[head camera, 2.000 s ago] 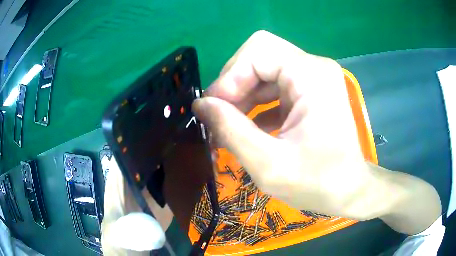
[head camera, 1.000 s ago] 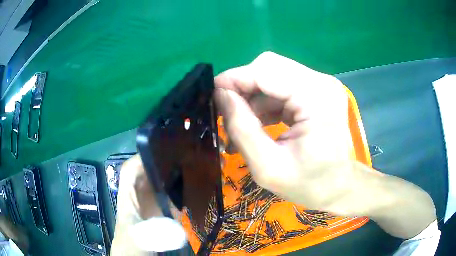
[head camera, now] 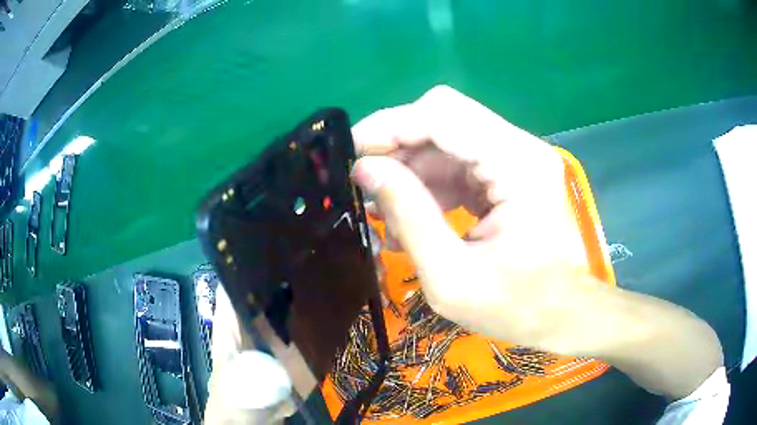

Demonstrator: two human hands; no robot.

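Note:
A black phone middle frame [head camera: 282, 224] stands tilted in front of me, its dark panel with camera holes and gold dots facing me. My left hand [head camera: 249, 386], with a white finger cot on the thumb, holds it from the lower left; much of this hand is hidden behind the frame. My right hand [head camera: 498, 224] is bare, its thumb and index finger closed at the upper part of the frame's right long edge. Whether a key is between those fingertips cannot be seen. An orange tray [head camera: 591, 212] with many thin dark side keys [head camera: 423, 353] lies below.
Several frames [head camera: 162, 344] lie on the dark green bench at left. More frames [head camera: 63, 203] lie on the bright green belt [head camera: 249, 83]. A white sheet [head camera: 741, 191] is at the right edge. Part of another person's arm [head camera: 29, 386] shows at lower left.
The held frame has turned so its panel faces me more than a second ago. My right hand stays at its edge. Another person's arm shows farther in at lower left.

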